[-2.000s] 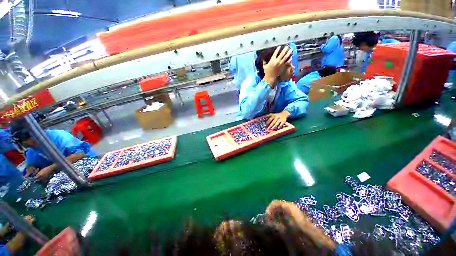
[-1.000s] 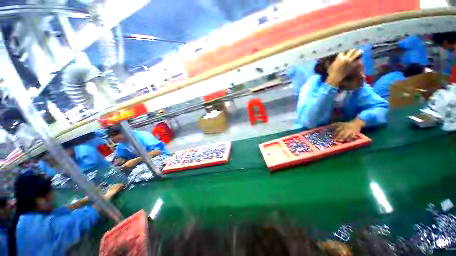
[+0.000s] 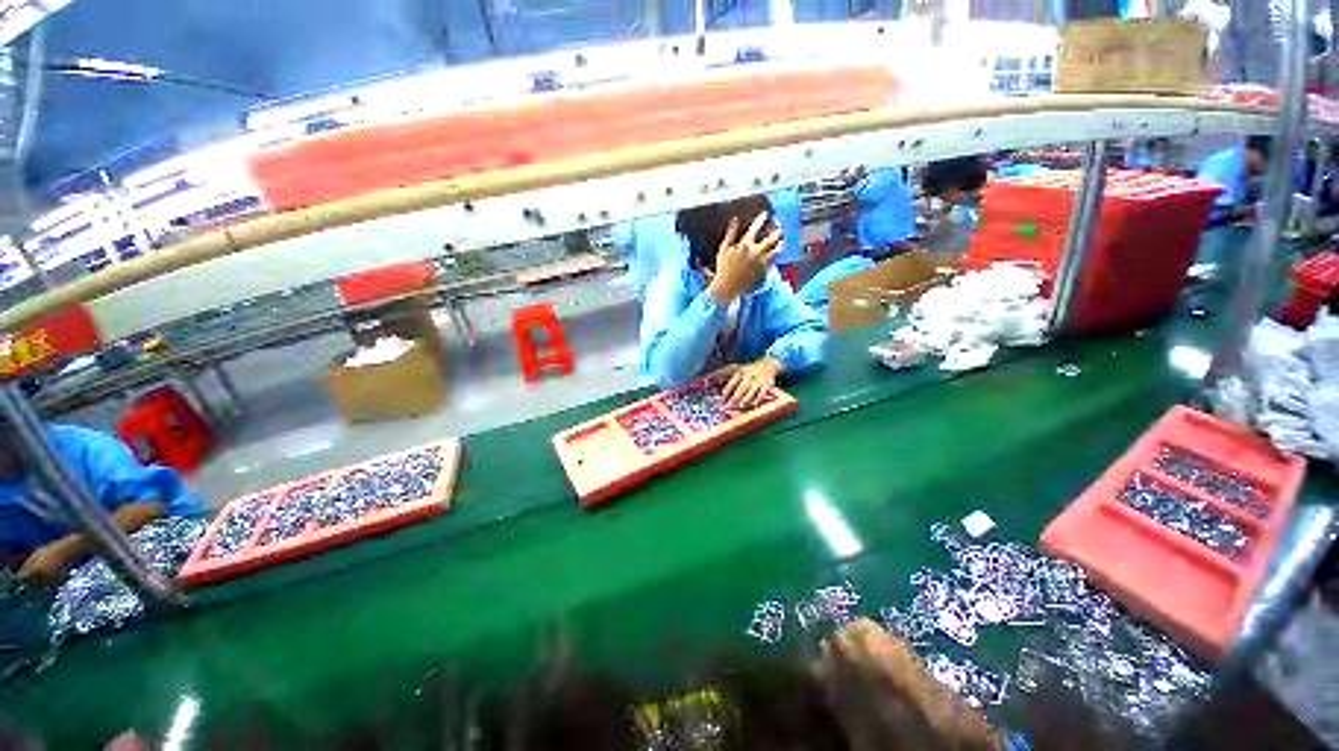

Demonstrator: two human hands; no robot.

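Observation:
A loose tangled pile of small silver metal parts [image 3: 1013,602] lies on the green belt [image 3: 632,572] at the lower right. My right hand [image 3: 899,682] is at the bottom edge, at the left side of the pile, blurred and partly cut off. Its fingertips are close to the parts; whether it holds one cannot be told. A small white card [image 3: 978,522] lies at the pile's far edge. A yellow tray [image 3: 686,719] of parts shows dimly at the bottom edge, among dark blur. My left hand is not in view.
An orange-red compartment tray [image 3: 1182,521] stands right of the pile. Two more trays [image 3: 676,436] [image 3: 323,506] lie along the belt's far side. A person [image 3: 727,301] sits opposite, one hand on the tray, one at the head. White bags [image 3: 977,313] and red crates [image 3: 1131,250] stand behind.
The view swung left, then back right, so the pile and right tray are fully in view again. My right hand shows again at the pile. The person opposite keeps the same pose.

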